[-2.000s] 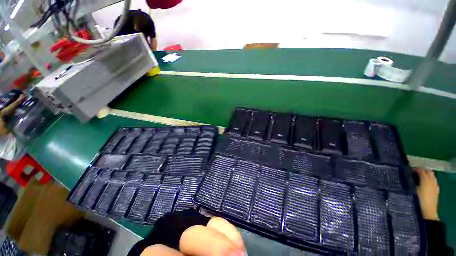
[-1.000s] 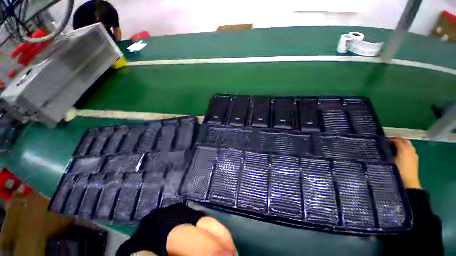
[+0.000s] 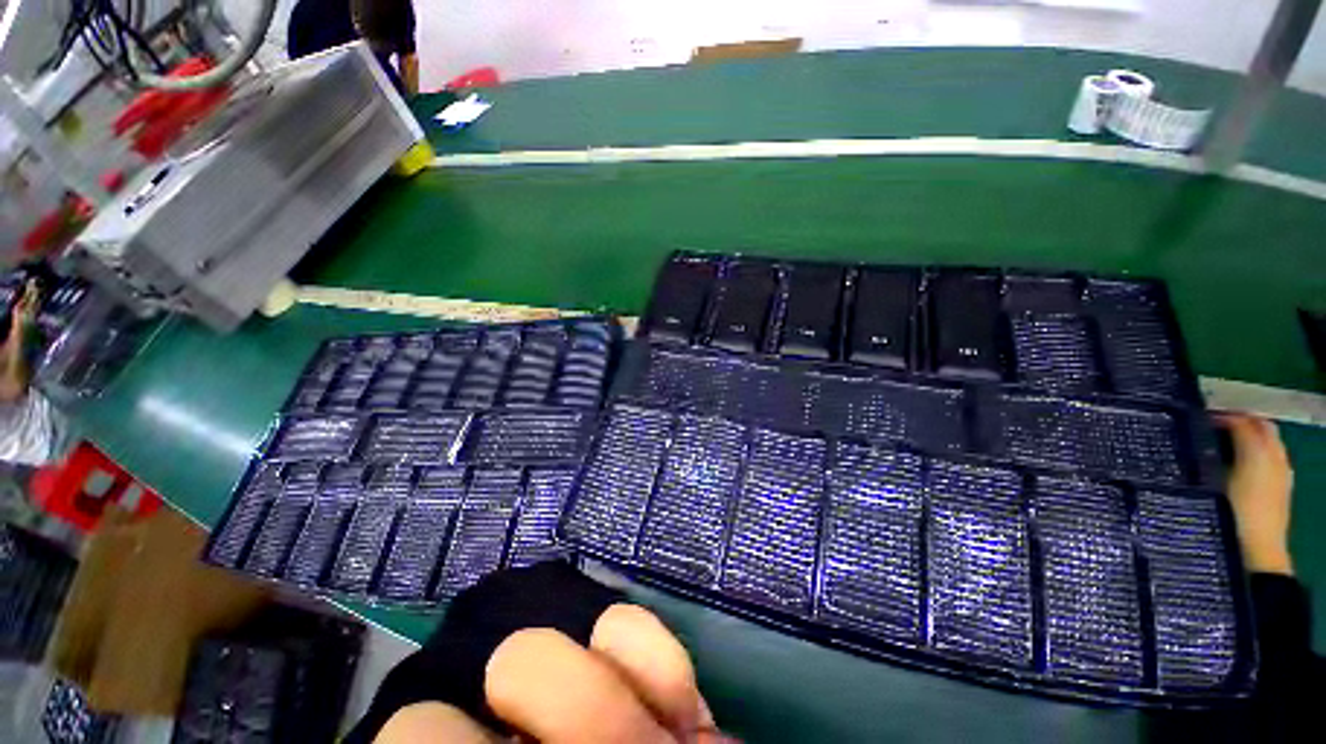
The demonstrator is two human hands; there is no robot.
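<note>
A glossy black blister tray (image 3: pixel 931 545) lies on the green bench, its left edge against or over a second blister tray (image 3: pixel 393 531). Several smooth black phone-shaped units (image 3: pixel 887 323) fill the left part of its far row; its other pockets look ribbed and empty. The left tray's pockets look ribbed too. My right hand (image 3: pixel 1262 494) grips the right edge of the larger tray, fingertips partly hidden. My left hand (image 3: pixel 596 683) is at the bottom, below the tray's near left corner, fingers curled and cut off by the frame; what it may hold is hidden.
The green conveyor (image 3: pixel 655 218) runs beyond the pale rail (image 3: pixel 422 302). A grey equipment box (image 3: pixel 262 182) stands at the left end. A label roll (image 3: pixel 1127 114) lies on the far ledge near an upright. A brown carton (image 3: pixel 146 596) and red bin are on the floor. Other people show at left.
The camera view has shifted about. Both hands stay in nearly the same places beside the larger tray, and the same units sit in its far row.
</note>
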